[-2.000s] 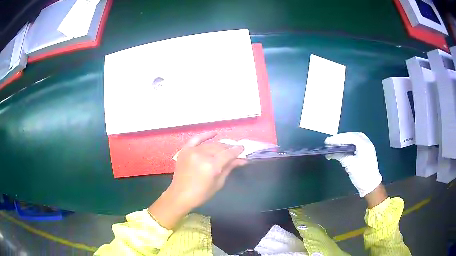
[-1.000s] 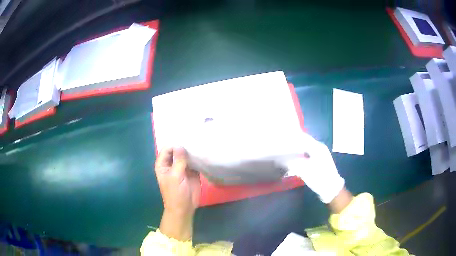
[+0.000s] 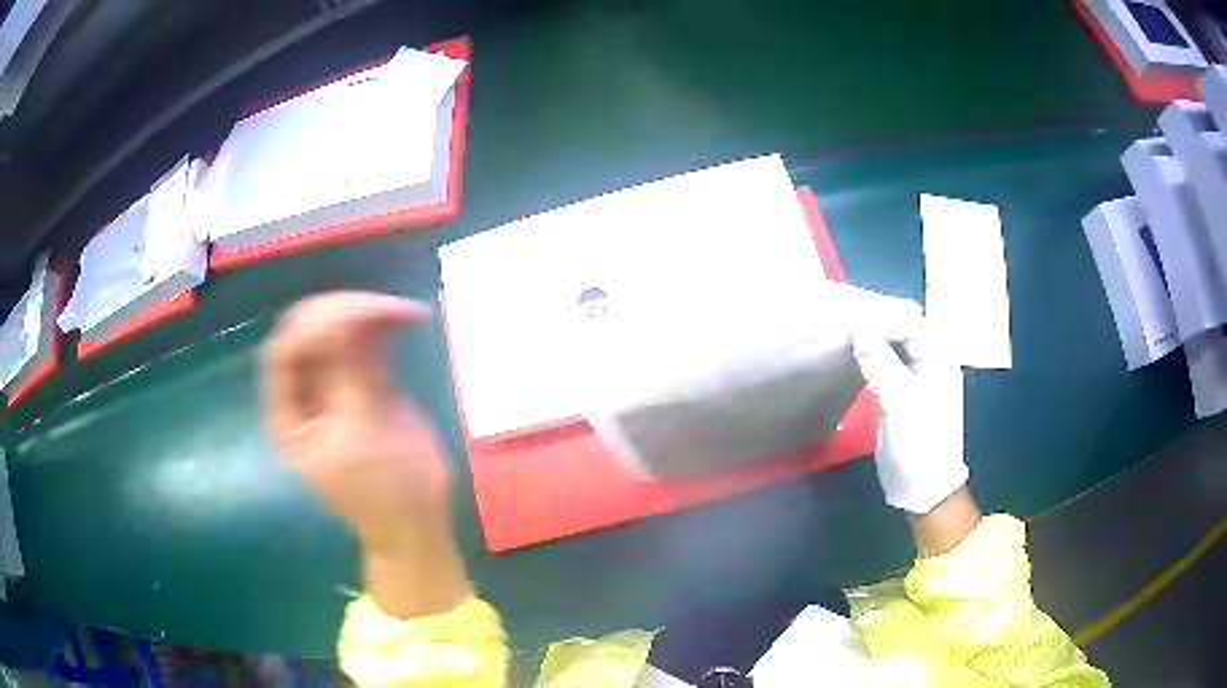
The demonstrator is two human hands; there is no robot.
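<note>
A white box (image 3: 538, 309) with a small dark round mark sits on a red mat (image 3: 565, 491). My gloved right hand (image 3: 915, 403) grips the right side of a blurred, whitish flat sheet-like item (image 3: 740, 410), which hangs tilted over the box's front right part and the mat; I cannot tell whether it is a tablet in a sleeve. My bare left hand (image 3: 357, 417) is left of the box, blurred, fingers curled apart, touching nothing visible. A narrow white card (image 3: 965, 282) lies on the green bench right of the box.
Several part-packed boxes (image 3: 330, 155) on red mats line the far left below a dark shelf edge. A box with a tablet picture (image 3: 1144, 34) sits at the far right. Staggered white boxes (image 3: 1133, 282) stand at the right edge of the green bench (image 3: 646, 81).
The dark-edged item seen edge-on earlier now appears as a whitish sheet by the box. My left hand has let go and moved left. My right hand still holds on. The view has shifted.
</note>
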